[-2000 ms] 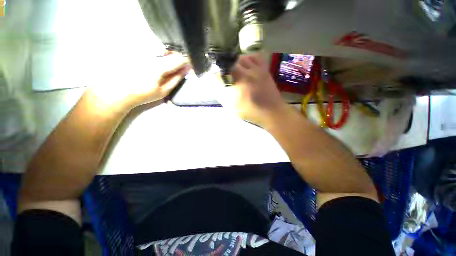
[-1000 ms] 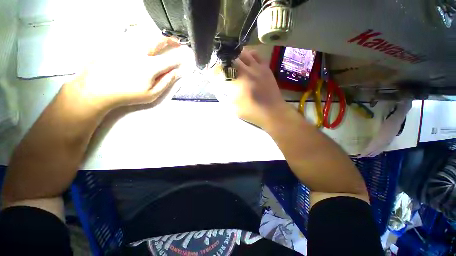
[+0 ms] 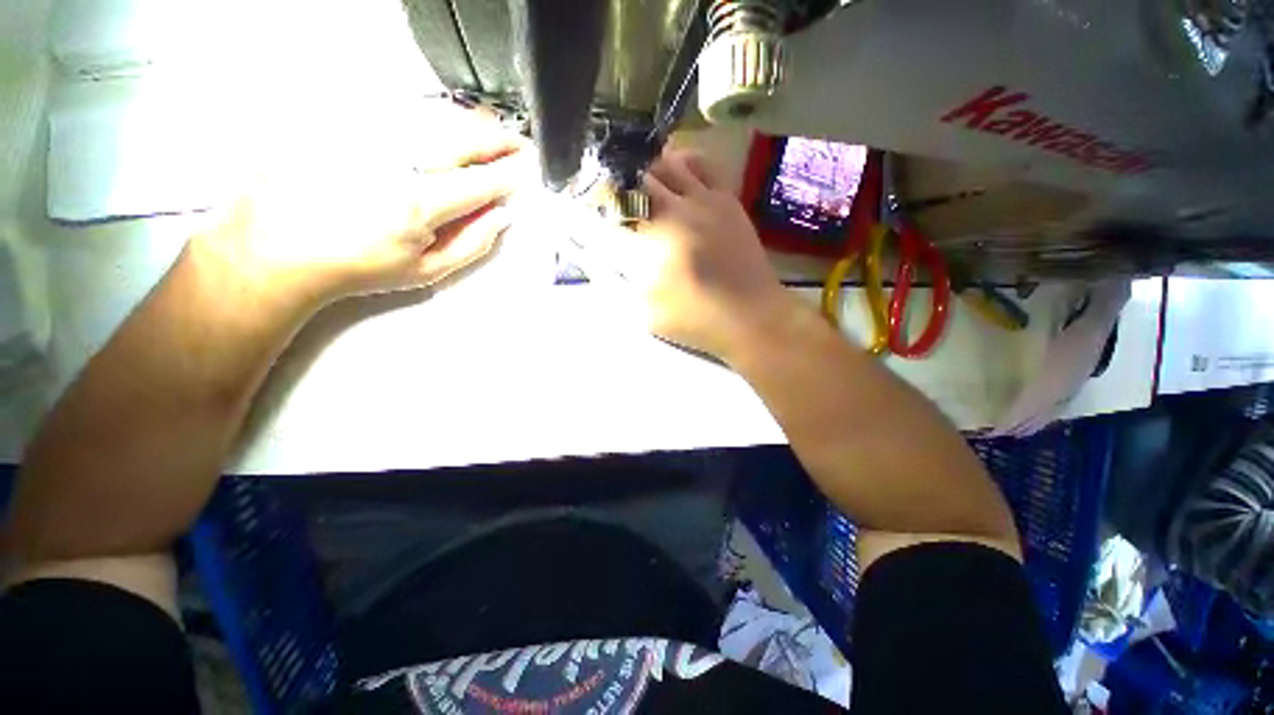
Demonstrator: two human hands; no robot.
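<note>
My left hand [image 3: 370, 210] lies on the white table [image 3: 517, 377] left of the machine's needle area, washed out by glare. My right hand [image 3: 706, 259] is right of the needle area, with its fingertips near the small metal parts [image 3: 632, 204]. The grey sewing machine [image 3: 964, 84] with red lettering stands above. A pale fabric piece [image 3: 587, 249] lies between my hands; its edges are mostly lost in the glare. Whether either hand grips it is not clear. The presser foot and needle cannot be made out.
A lit phone in a red case [image 3: 817, 185] lies under the machine arm. Scissors with yellow and red loops [image 3: 918, 293] lie beside it. A flat white stack [image 3: 119, 147] is at the left. Blue crates [image 3: 259, 587] stand below the table edge. White scraps [image 3: 782, 645] lie below.
My left hand has moved left and back towards the needle area since two seconds ago. The dark-edged area between my hands is now mostly covered by pale fabric. My right hand stays beside the needle area.
</note>
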